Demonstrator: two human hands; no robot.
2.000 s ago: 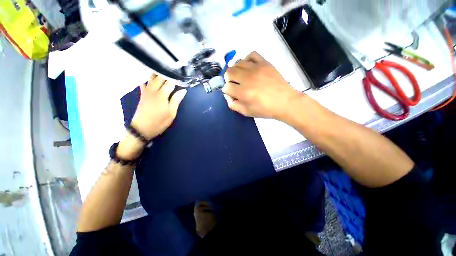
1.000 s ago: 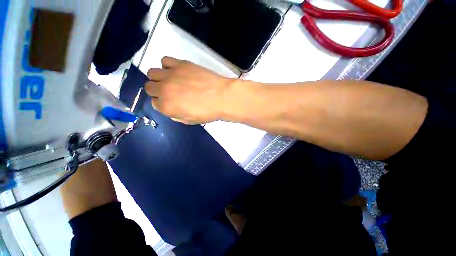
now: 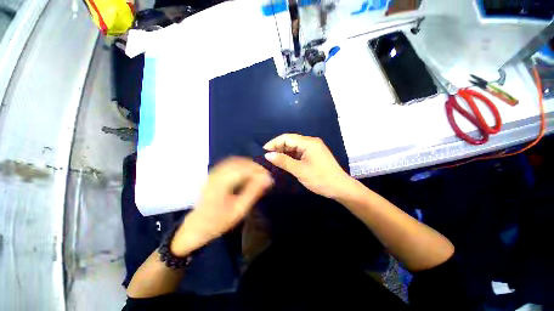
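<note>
The dark navy garment panel [image 3: 243, 115] lies flat on the white table, its far part under the machine's presser foot [image 3: 295, 86]. My right hand [image 3: 304, 163] is over the panel's near part, thumb and index fingertips close together. My left hand [image 3: 234, 191] is blurred, fingers curled, left of and nearer than my right hand. Dark cloth lies behind and below both hands, so whether either one pinches it cannot be told.
A black smartphone [image 3: 406, 68] lies right of the needle. Red-handled scissors [image 3: 474, 115] and small snips [image 3: 502, 92] lie farther right. An orange cord [image 3: 539, 115] hangs at the table's right end. A ruler strip [image 3: 401, 164] runs along the front edge. A yellow item [image 3: 112, 16] is at the top left.
Both hands have moved back from the needle area towards my body. The left hand, mostly hidden behind the machine head one second ago, shows again. The camera view has swung back from the close machine head.
</note>
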